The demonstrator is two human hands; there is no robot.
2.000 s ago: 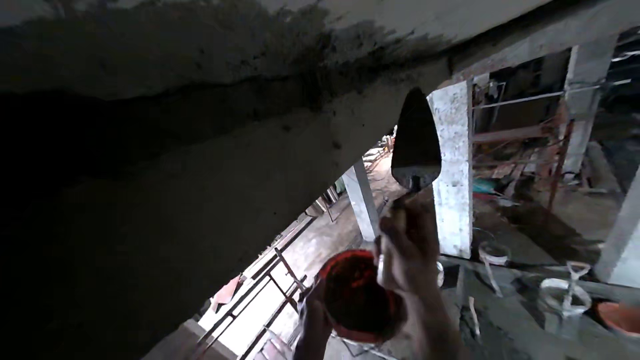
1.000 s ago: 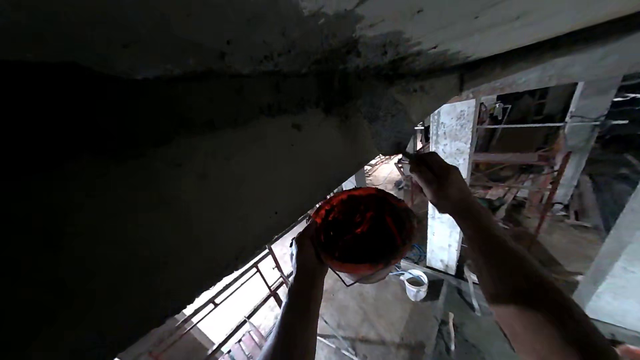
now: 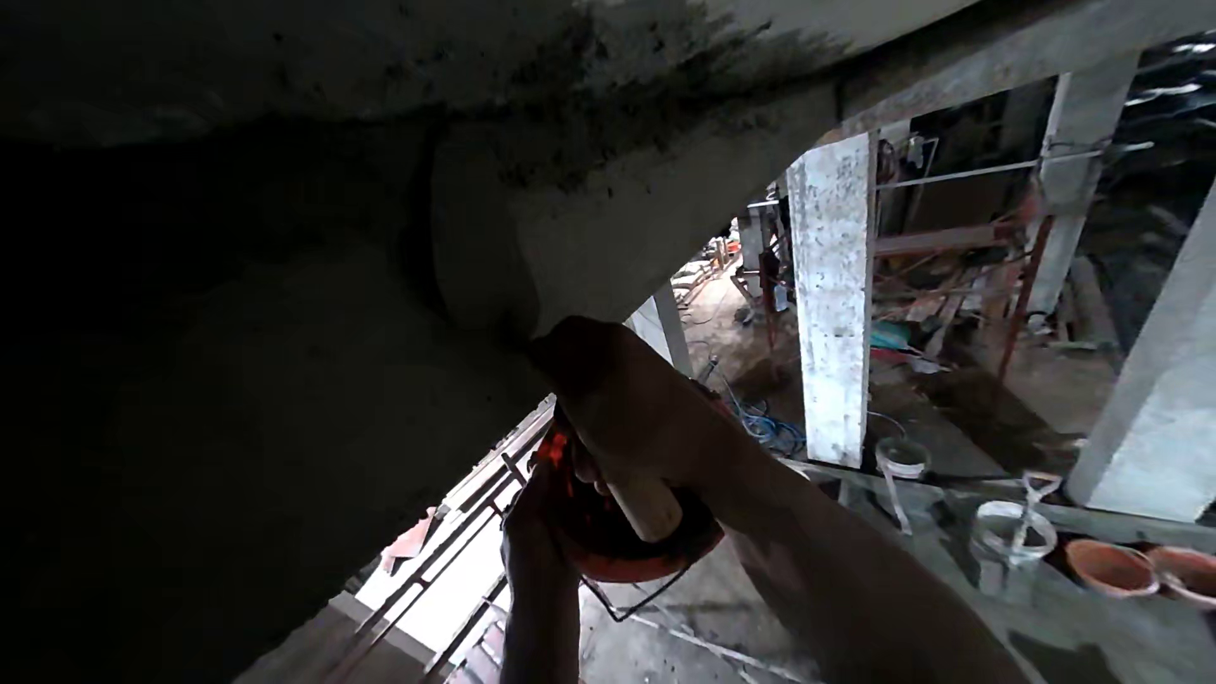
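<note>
In the head view my right hand grips the wooden handle of a pointed trowel; the blade seems to lie against the shaded face of the concrete beam, though the dark blurs its outline. Below that hand, my left hand holds a red bucket by its left side. The bucket's wire handle hangs under it. My right hand and forearm hide part of the bucket, and its dark contents show only in part.
A concrete column stands right of the beam. Down on the lower floor are a white bucket with a tool in it, another white bucket and orange tubs. Metal scaffold bars run at the lower left. A blue hose lies near the column.
The right hand has moved left from beside the bucket to above it, with the trowel now at the beam. The left hand still holds the bucket.
</note>
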